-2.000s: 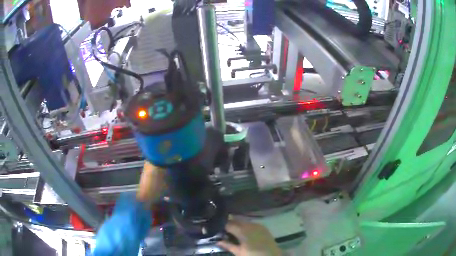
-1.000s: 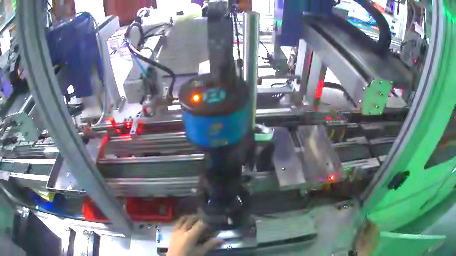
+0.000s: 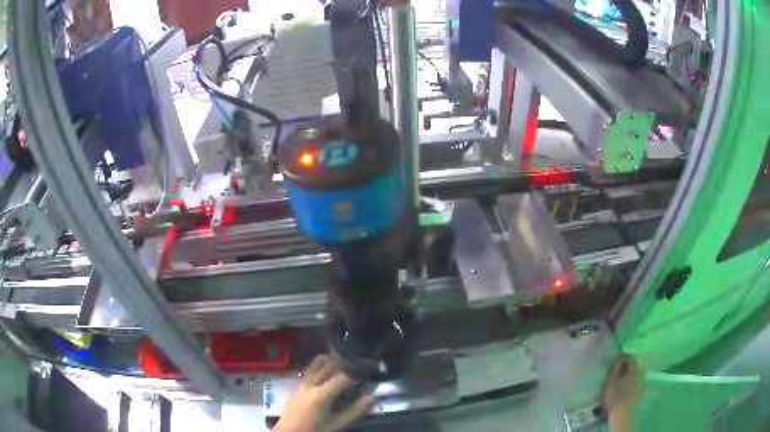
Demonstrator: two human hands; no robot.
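Note:
A black camera or microscope head (image 3: pixel 346 186) with a blue band and an orange light stands upright over a silver fixture (image 3: pixel 390 395) on the bench. My left hand (image 3: pixel 321 398) rests at the fixture's left part, just left of the head's lower end, fingers partly spread; whether it holds a small part is not visible. My right hand (image 3: pixel 623 392) is at the bench's right side, beside a small silver switch plate (image 3: pixel 584 417). Its fingers are curled and blurred, and what they touch is unclear.
Red bins (image 3: pixel 249 351) lie behind the bench at left. Two slanted metal plates (image 3: pixel 483 253) stand right of the head, over the conveyor rails (image 3: pixel 253 287). Aluminium posts (image 3: pixel 93 211) flank both sides. A green-lit panel (image 3: pixel 718 253) is at right.
My left hand has come from behind the head to the fixture's left part. My right hand has left the fixture for the bench's right side. The view has shifted.

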